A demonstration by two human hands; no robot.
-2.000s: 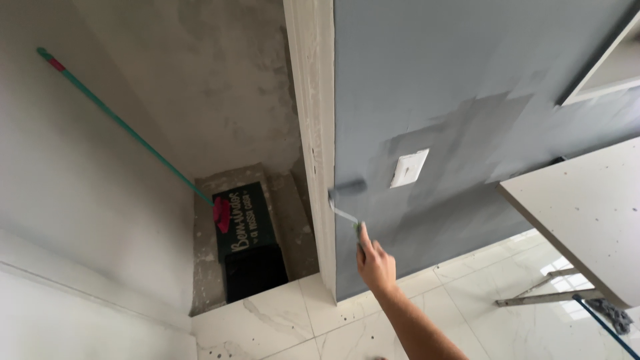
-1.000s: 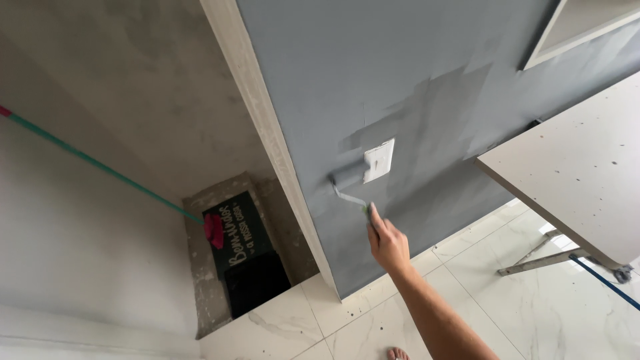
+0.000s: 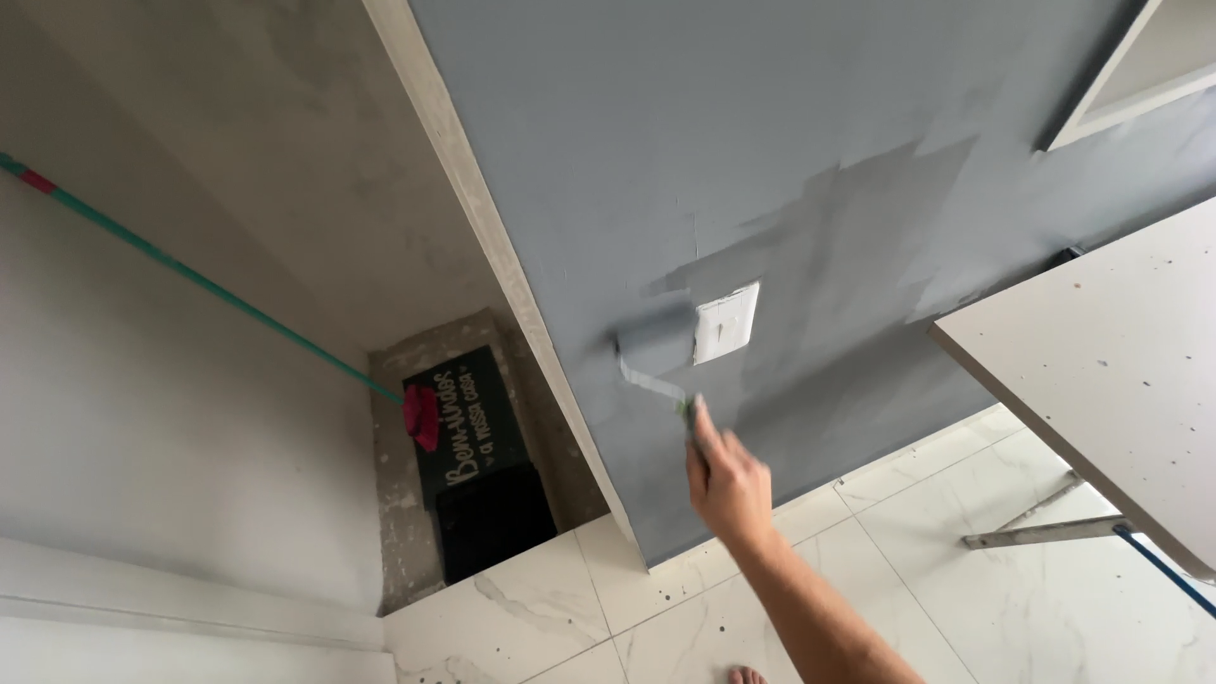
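Observation:
My right hand point(image 3: 731, 475) grips the handle of a small paint roller point(image 3: 655, 337), whose grey sleeve lies against the grey painted wall point(image 3: 589, 209). Just right of the sleeve is a white wall plate point(image 3: 727, 323) with grey smears at its edges. Darker grey patches of paint point(image 3: 845, 228) spread to the right of and above the plate. The roller's bent metal frame runs down from the sleeve's left end to the handle. My left hand is out of view.
A speckled white tabletop point(image 3: 1092, 380) with a metal leg point(image 3: 1045, 532) stands at right. Left of the wall's pale edge point(image 3: 494, 228) is a recess with a lettered doormat point(image 3: 465, 418) and a green-handled broom point(image 3: 209, 285). Marble-look floor tiles point(image 3: 703, 627) bear dark spots. A white-framed wall niche point(image 3: 1130, 85) is at upper right.
The roller has moved from beside the wall's left edge, two seconds ago, rightward to the wall plate. Since one second ago it sits slightly higher beside the plate. The view has shifted.

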